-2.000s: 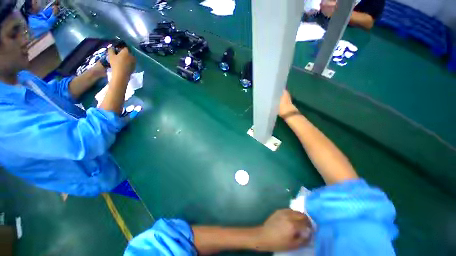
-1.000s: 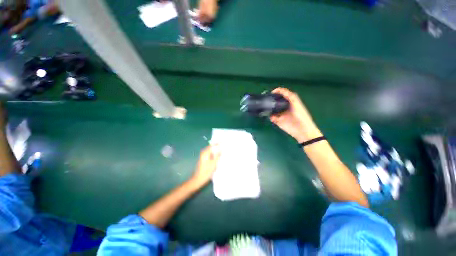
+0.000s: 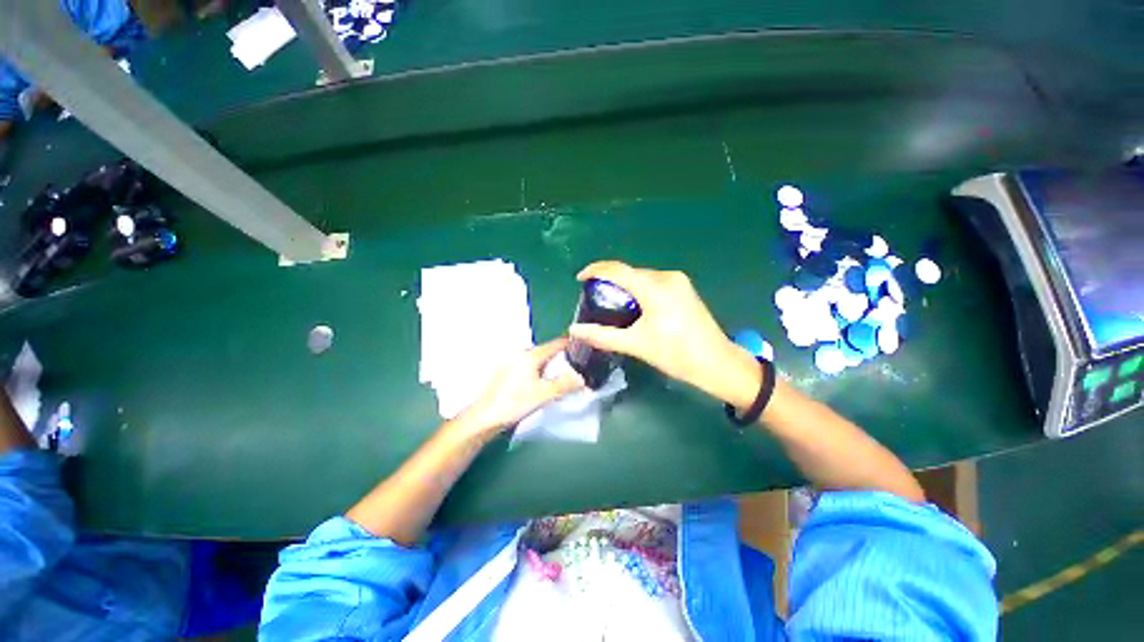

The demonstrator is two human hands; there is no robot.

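Note:
My right hand (image 3: 659, 324) grips a black cylindrical device (image 3: 593, 329), held steeply with its glossy round end up. My left hand (image 3: 521, 388) is at the device's lower end and holds a single white sheet (image 3: 561, 416) there. The hands partly hide how the sheet meets the device. A stack of white sheets (image 3: 474, 329) lies on the green bench just left of the device. A loose pile of white and blue discs (image 3: 843, 305) lies to the right. A single pale disc (image 3: 321, 339) lies left of the stack.
A digital scale (image 3: 1064, 307) stands at the right. A grey post (image 3: 188, 144) rises at the upper left, its foot on the bench. More black devices (image 3: 94, 220) lie at the far left. A neighbouring worker's blue sleeve (image 3: 50, 527) is at the left edge. A cardboard box (image 3: 763, 533) is below the bench edge.
The view has swung right, bringing the scale into view. My right hand has brought the device down and in to my left hand, which has left the stack with a single sheet.

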